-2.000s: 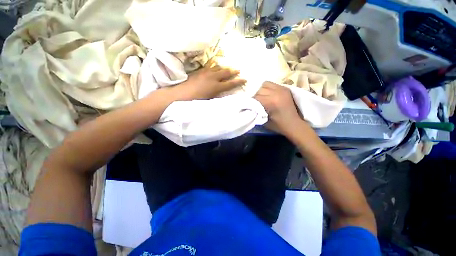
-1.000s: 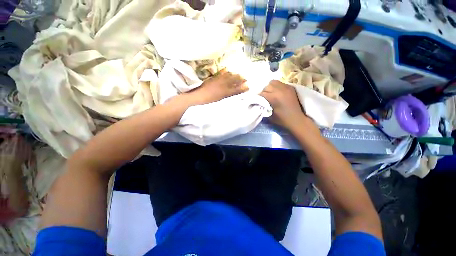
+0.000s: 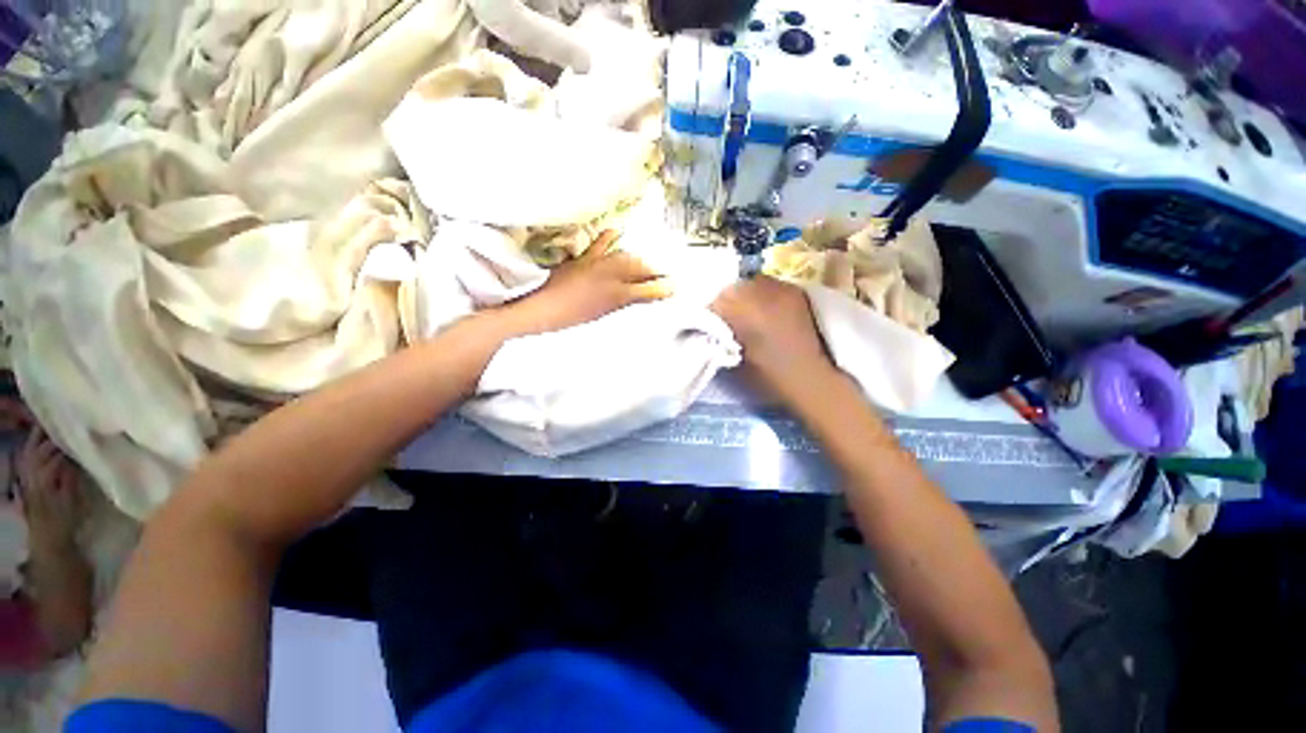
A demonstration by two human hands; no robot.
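Note:
The cream garment piece [image 3: 609, 372] lies bunched on the machine bed in front of the needle area [image 3: 731, 229]. My left hand [image 3: 595, 287] lies on the cloth left of the needle, its fingertips washed out by the lamp. My right hand [image 3: 774, 327] grips the cloth's edge just in front of the presser foot, fingers curled. The gathered edge [image 3: 580, 236] shows yellowish beyond my left hand. The white sewing machine [image 3: 917, 115] with a blue stripe stands behind and to the right. The needle tip is lost in glare.
A large beige garment pile [image 3: 215, 272] covers the left. A black flat rectangle [image 3: 988, 315], a purple ring [image 3: 1142, 398], a red pen-like item [image 3: 1024, 407] and a green handle [image 3: 1210, 468] lie at the right. The ruler edge [image 3: 960, 444] runs along the front. Another person's hand [image 3: 50, 494] shows at far left.
The view has tilted up, so more of the machine head shows and the table sits lower in the picture. Both hands keep nearly the same place on the cloth. Another person's arm has shifted at far left.

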